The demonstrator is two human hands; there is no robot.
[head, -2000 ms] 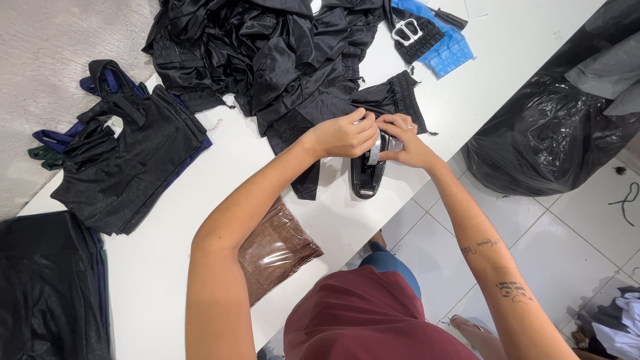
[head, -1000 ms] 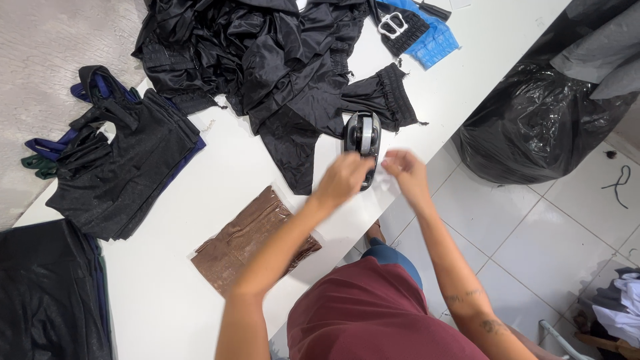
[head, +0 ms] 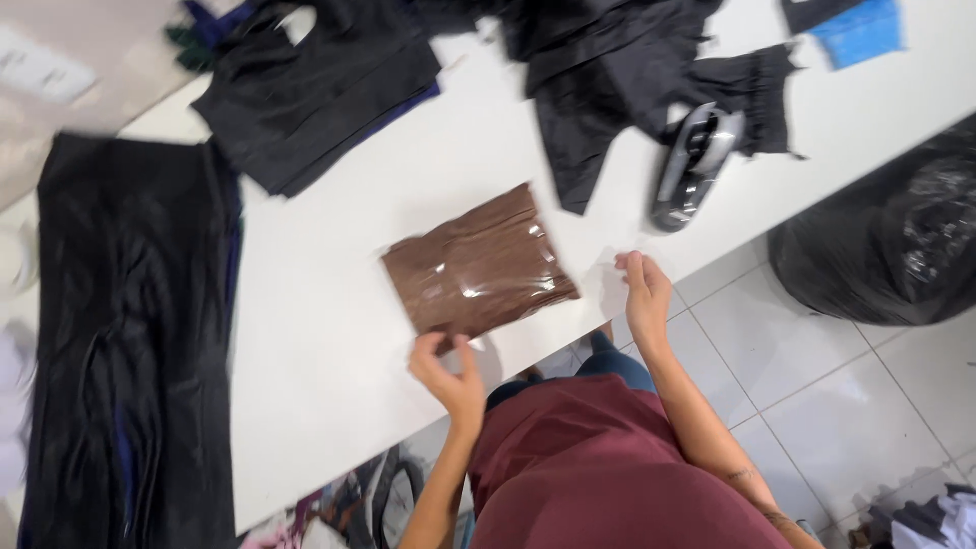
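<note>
A brown folded garment in a clear plastic bag (head: 480, 267) lies flat on the white table. My left hand (head: 450, 374) is at its lower left corner, thumb and forefinger apart; whether it touches the bag is unclear. Over the table's front edge is my right hand (head: 645, 293), fingertips together, perhaps with a small piece of clear tape, too blurred to tell. Above it a black tape dispenser (head: 695, 168) rests beside a heap of black garments (head: 610, 84).
Folded black garments (head: 328, 99) lie at the upper left, and long black garments (head: 137, 320) down the left side. A blue item (head: 858, 34) is at the top right. A black plastic bag (head: 884, 229) stands on the tiled floor beyond the table edge.
Both hands have left the tape dispenser, which stays by the black heap. My left hand has moved left to the bagged brown garment. The view has shifted toward the left.
</note>
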